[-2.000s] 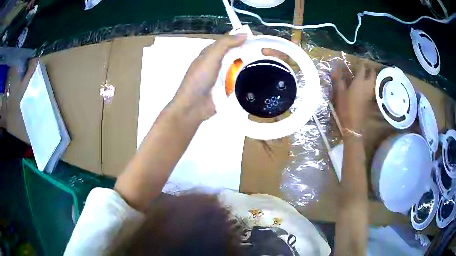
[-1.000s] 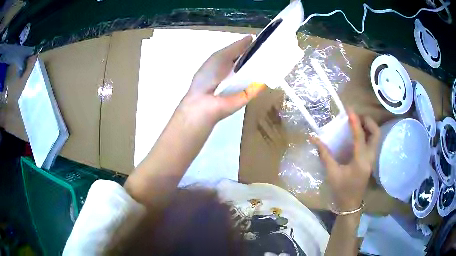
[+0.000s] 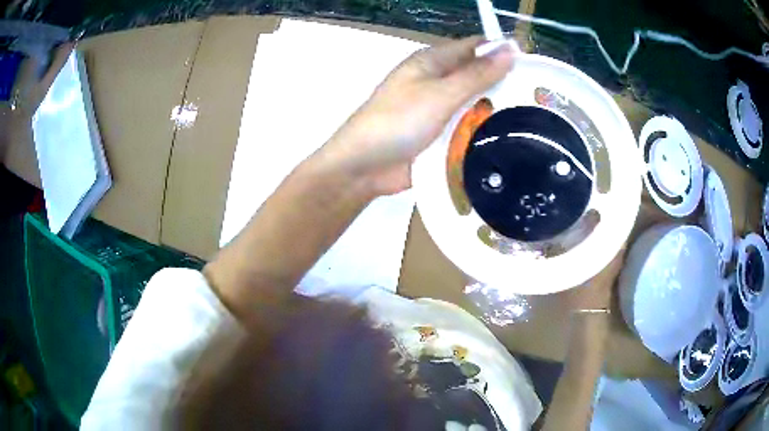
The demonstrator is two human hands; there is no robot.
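Observation:
My left hand (image 3: pixel 438 97) holds the display unit (image 3: pixel 432 231) by the upper left of its white ring, beside the white arm (image 3: pixel 489 21) at its top edge. The unit faces me, with its glossy black disc (image 3: pixel 527 194) in the middle and lit marks low on it. Orange shows through the left slot. My right hand is hidden behind the unit; only the wrist and forearm (image 3: pixel 582 353) show below the ring, so its grip cannot be seen. The white bracket is not visible.
White paper sheets (image 3: pixel 278 151) lie on the cardboard. A white slab (image 3: pixel 67 143) and green crate (image 3: pixel 72 295) are at left. At right are a slotted disc (image 3: pixel 672 164), a white bowl-shaped cover (image 3: pixel 670 290) and several units (image 3: pixel 704 353). A white cord (image 3: pixel 582 32) runs along the far edge.
The unit has turned from edge-on to face me and come nearer and to the right. My right hand, earlier on the white bracket, is now behind the unit.

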